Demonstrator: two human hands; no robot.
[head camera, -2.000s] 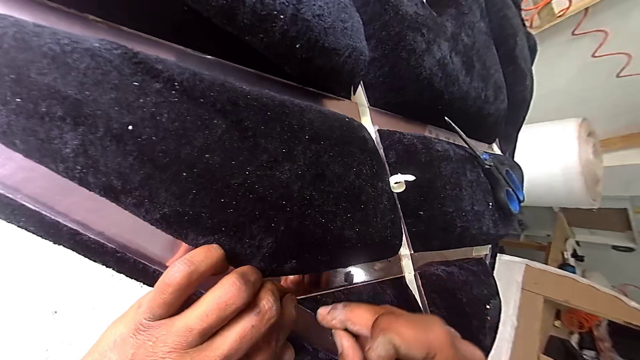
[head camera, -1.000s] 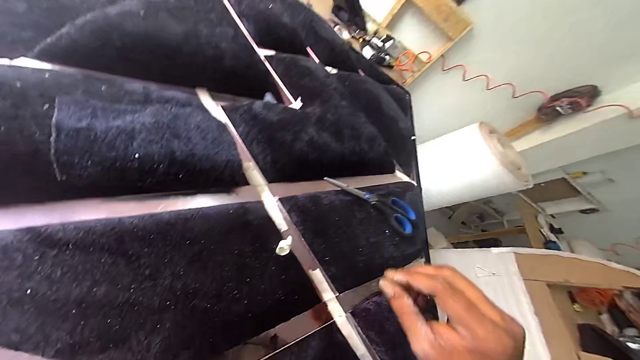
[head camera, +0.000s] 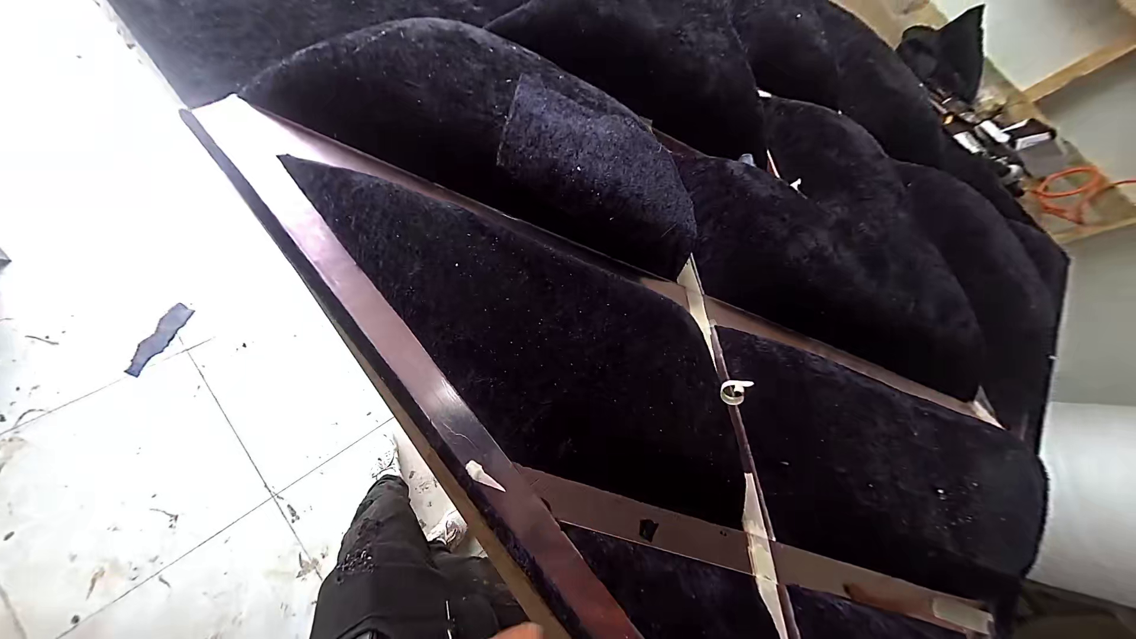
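Note:
A large panel covered in dark plush fabric fills the middle, with padded, curved sections divided by glossy pinkish strips. Pale tape runs along a narrow seam between sections, and a small curled white piece sticks up from that seam. A pale scrap lies on the long edge strip. Only a sliver of skin, seemingly my left hand, shows at the bottom edge, beside the panel's border; its fingers and anything in them are hidden. My right hand is out of view.
White floor tiles with debris and a dark fabric scrap are at left. A leg in dark trousers stands close to the panel edge. A white roll is at right; an orange hose and small items lie upper right.
My right hand, over the panel's lower right a second ago, has left the view. The blue-handled scissors that lay on the panel are no longer seen there. The view has swung toward the floor.

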